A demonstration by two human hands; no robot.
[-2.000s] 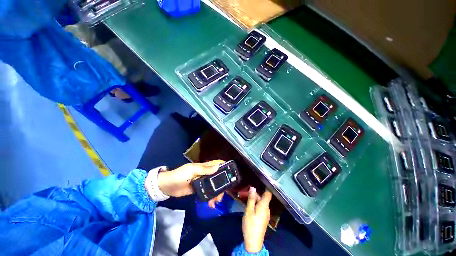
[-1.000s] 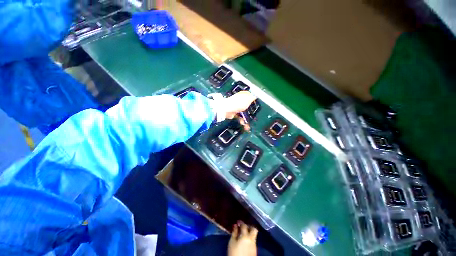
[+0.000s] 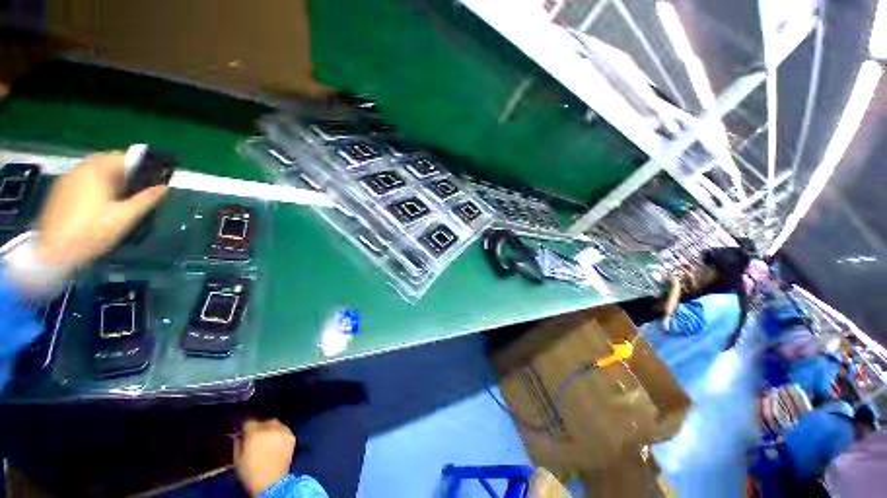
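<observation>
My left hand (image 3: pixel 88 212) grips a dark device housing (image 3: pixel 149 167) over the blister tray (image 3: pixel 255 336) at the left. The held housing is tilted and blurred, with a pale edge near the fingertips. Several housings lie in tray pockets, including a black one (image 3: pixel 215 316) and a reddish-brown one (image 3: pixel 232 233) with pale-outlined square windows. My right hand (image 3: pixel 265 454) is low, below the bench edge, with its fingers curled. Whether it holds anything is unclear.
Stacked blister trays (image 3: pixel 374 243) stand on the green bench beyond a small blue-and-white clump (image 3: pixel 340 329). Black cable-like items (image 3: pixel 513 257) lie to their right. A brown carton (image 3: pixel 593 384) stands below the bench. A person in blue (image 3: pixel 715 321) is farther right.
The view has swung right, bringing the cables, carton and person into sight. My left hand now visibly grips a raised housing. My right hand remains below the bench edge.
</observation>
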